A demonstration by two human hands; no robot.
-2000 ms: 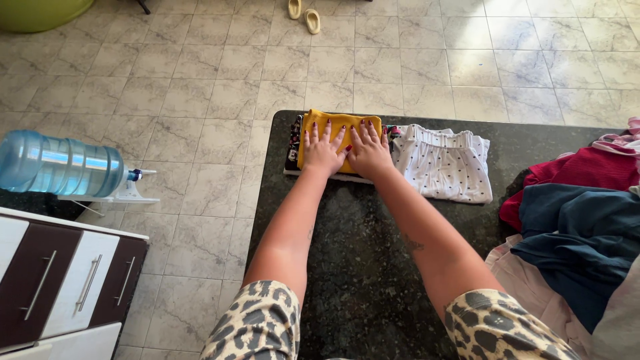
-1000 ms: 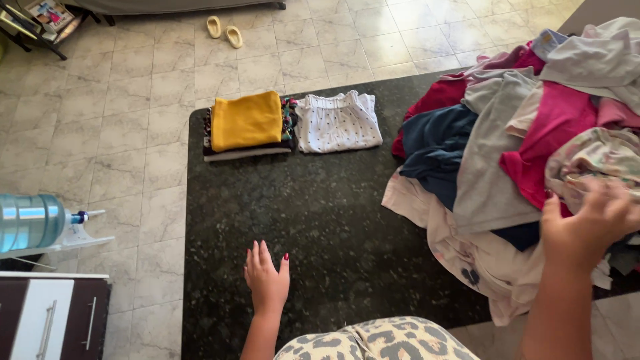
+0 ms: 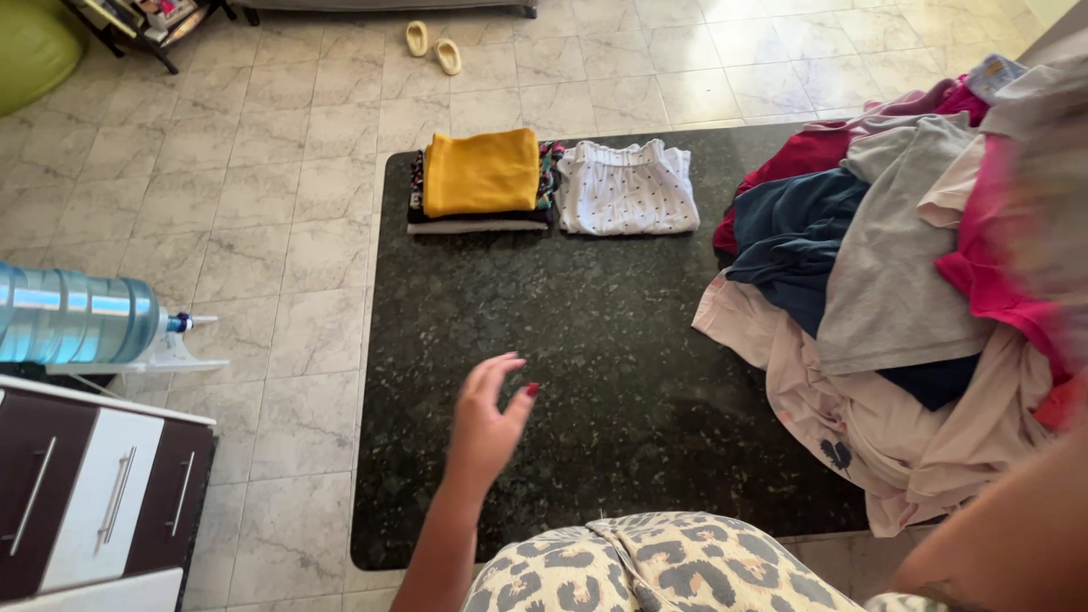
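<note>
My left hand [image 3: 493,408] hovers over the left part of the dark granite tabletop [image 3: 595,340], fingers apart and holding nothing. My right forearm reaches to the right edge of the view; the right hand itself cannot be made out. A blurred patterned cloth [image 3: 1041,187] is near that edge, beside the heap of loose clothes, where a grey garment [image 3: 901,255] lies over a dark blue one [image 3: 795,225] and a pale pink one [image 3: 816,391]. At the far left corner, a folded yellow garment [image 3: 482,174] tops a small stack. Touching it is a folded white dotted garment [image 3: 627,191] with a gathered waistband.
Left of the table, a blue water jug [image 3: 76,314] rests on a white stand above a cabinet [image 3: 102,493] with brown and white fronts. A pair of cream shoes [image 3: 448,56] lies on the tiled floor. A green rounded object [image 3: 34,55] is at top left.
Both hands were on the yellow garment two seconds ago and have left it. The right arm has moved to the clothes heap and on to the right. The patterned cloth now appears raised and blurred.
</note>
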